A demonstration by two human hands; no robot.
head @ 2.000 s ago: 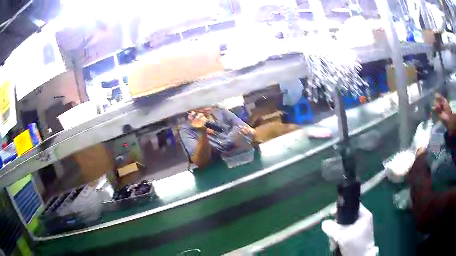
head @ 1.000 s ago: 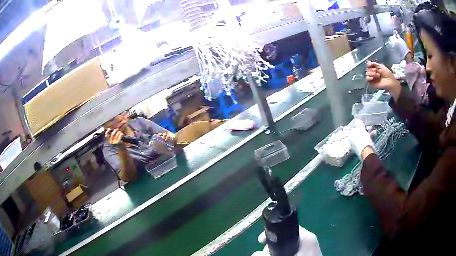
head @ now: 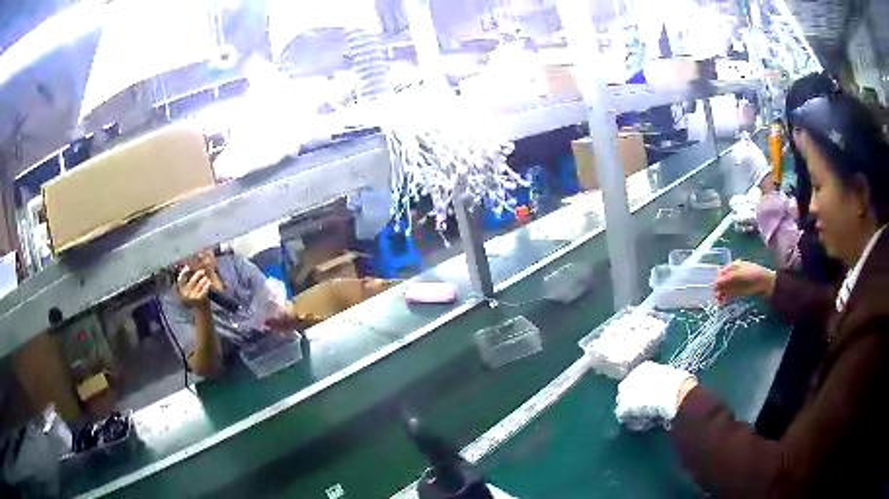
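The black electric screwdriver (head: 450,474) stands upright at the bottom edge, its lower part cut off. A dark blurred loop rises from its top. Only a sliver of my right hand (head: 495,492) in its white glove shows beside it, closed around the tool. Most of this hand is below the picture. My left hand is not in view. A small white part (head: 334,491) lies on the green belt (head: 380,443) at the bottom, left of the screwdriver.
An empty clear box (head: 509,343) is on the belt. A neighbour in brown (head: 780,429) sits at right, by a box of white pieces (head: 627,341) and white wires (head: 716,336). A person (head: 229,302) sits opposite. A wire bundle (head: 453,175) hangs from the shelf rail (head: 195,226).
The view has swung right, then settled. The screwdriver and my right hand have sunk lower and left in the picture. The neighbour's gloved hand has moved from the parts box to the green bench.
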